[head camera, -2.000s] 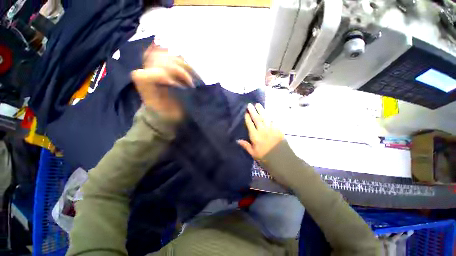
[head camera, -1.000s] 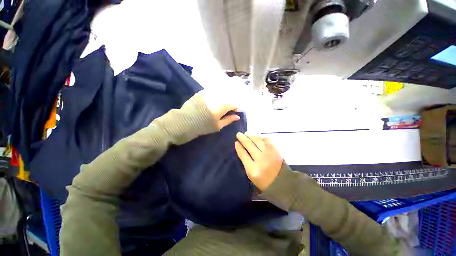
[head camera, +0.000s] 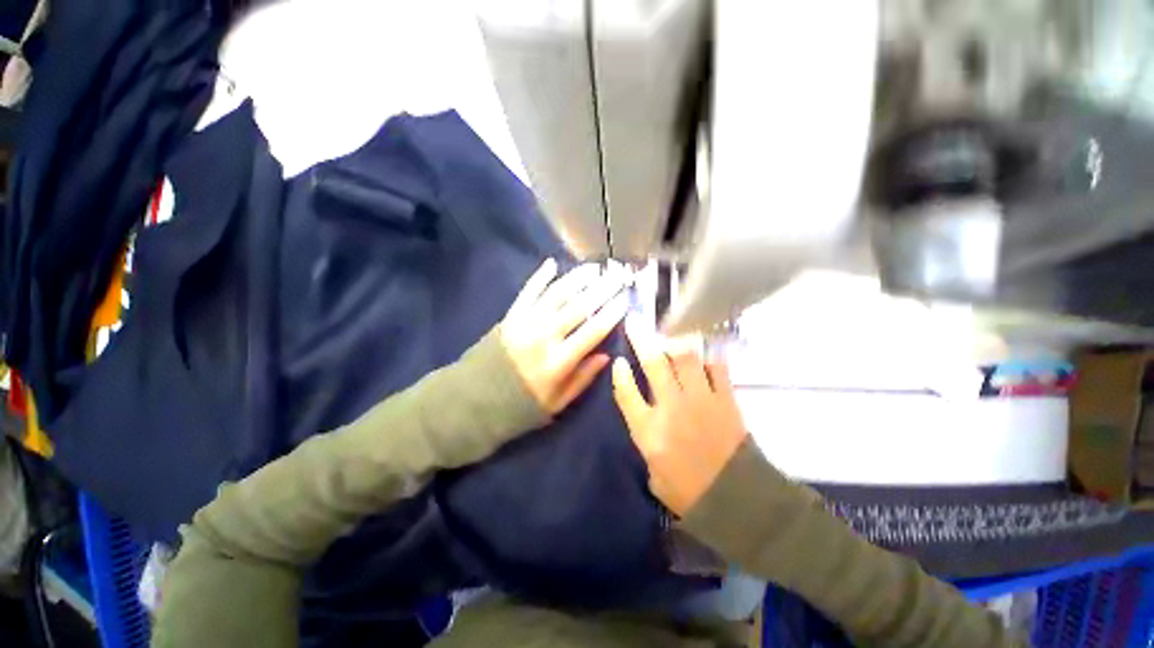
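Navy fabric panels (head camera: 367, 291) lie spread over the left of the white table and down over my lap. My left hand (head camera: 563, 332) lies on the cloth with its fingers extended beside the needle area. My right hand (head camera: 683, 411) is just right of it at the cloth's right edge, fingers spread and pointing to the needle area. The sewing machine head (head camera: 785, 139) stands over the fingertips. The presser foot and needle are washed out by the lamp and partly hidden, so I cannot tell if the cloth is under them.
A pile of navy pieces (head camera: 95, 165) hangs at the left. A ruler strip (head camera: 974, 519) runs along the front table edge. A cardboard box (head camera: 1109, 424) stands at the right end. Blue baskets are below, at the lower left (head camera: 114, 570) and lower right (head camera: 1095, 608).
My head view has moved closer to the machine head. Both hands have brought the navy cloth's edge to the needle area. My left hand has gone from bunched to flat on the cloth.
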